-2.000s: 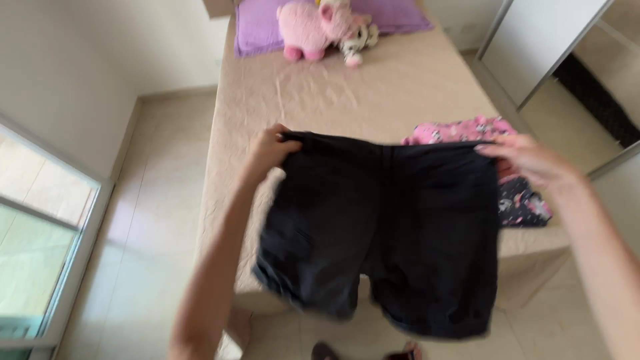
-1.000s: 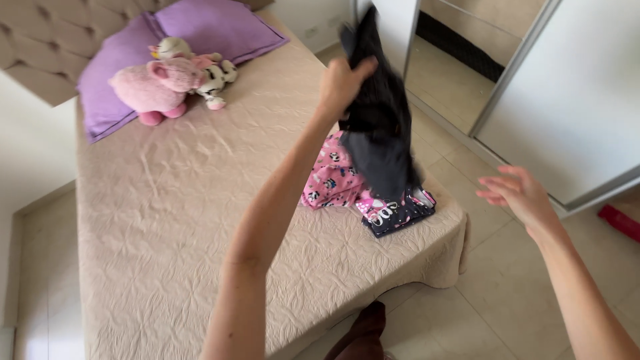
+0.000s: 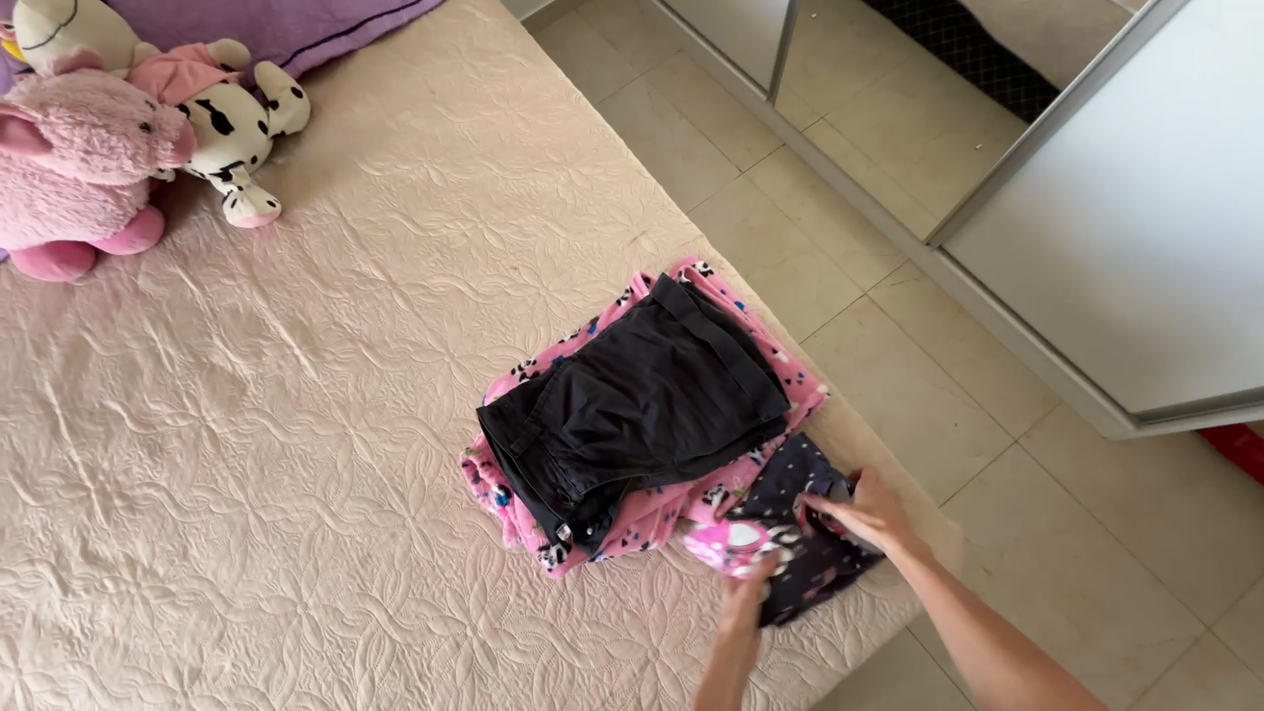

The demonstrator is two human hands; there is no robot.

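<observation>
Black shorts, folded in half, lie on top of a folded pink fleece garment with a printed pattern near the bed's corner. Just beside them is a dark dotted garment with a pink print, partly lifted and blurred. My right hand grips its right side between thumb and fingers. At its lower left edge, my left hand holds the cloth, its fingertips partly blurred.
The bed has a beige quilted bedspread. A pink plush toy and a cow-patterned plush toy rest by a purple pillow. Right of the bed are floor tiles and a sliding-door wardrobe.
The black shorts, held up in my hands before, now lie folded on the pink garment. Both hands have moved to the dark dotted garment. The view has shifted closer to the bed's corner.
</observation>
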